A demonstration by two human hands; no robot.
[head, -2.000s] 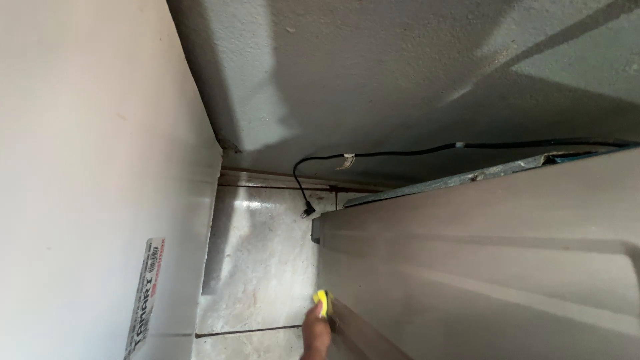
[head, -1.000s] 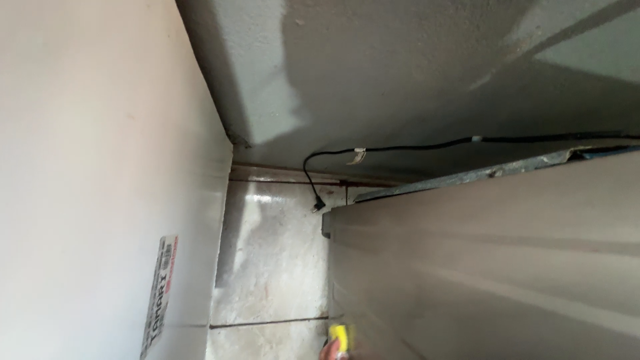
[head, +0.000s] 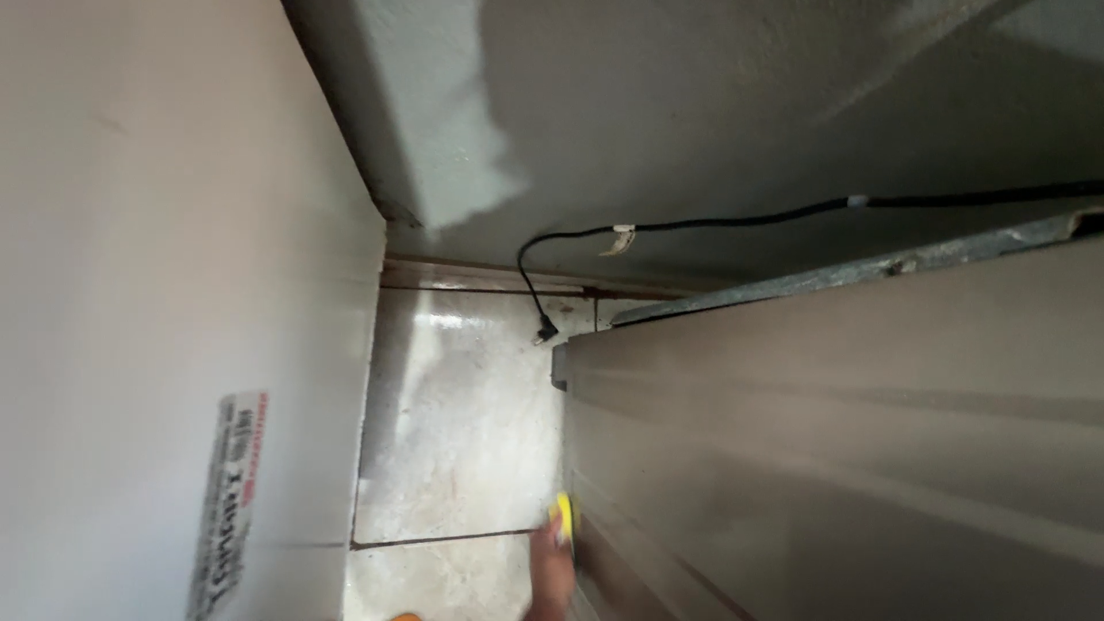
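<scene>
What appears to be my left hand [head: 552, 561] reaches in from the bottom edge, low in the gap between two pale appliance panels. It is closed on a yellow sponge [head: 563, 517] with a dark green side, held against the lower part of the right panel [head: 776, 448]. Part of the fingers is blurred or hidden. My right hand is out of view.
On the left stands a white panel [head: 172, 259] with a printed label [head: 228, 500]. A black power cord [head: 733, 222] runs along the grey wall [head: 647, 129], its plug [head: 546, 329] over the floor tiles [head: 457, 414]. Something orange [head: 405, 617] shows at the bottom edge.
The hand with the sponge was lower in view a second ago and has moved up along the right panel, showing more of the hand and wrist.
</scene>
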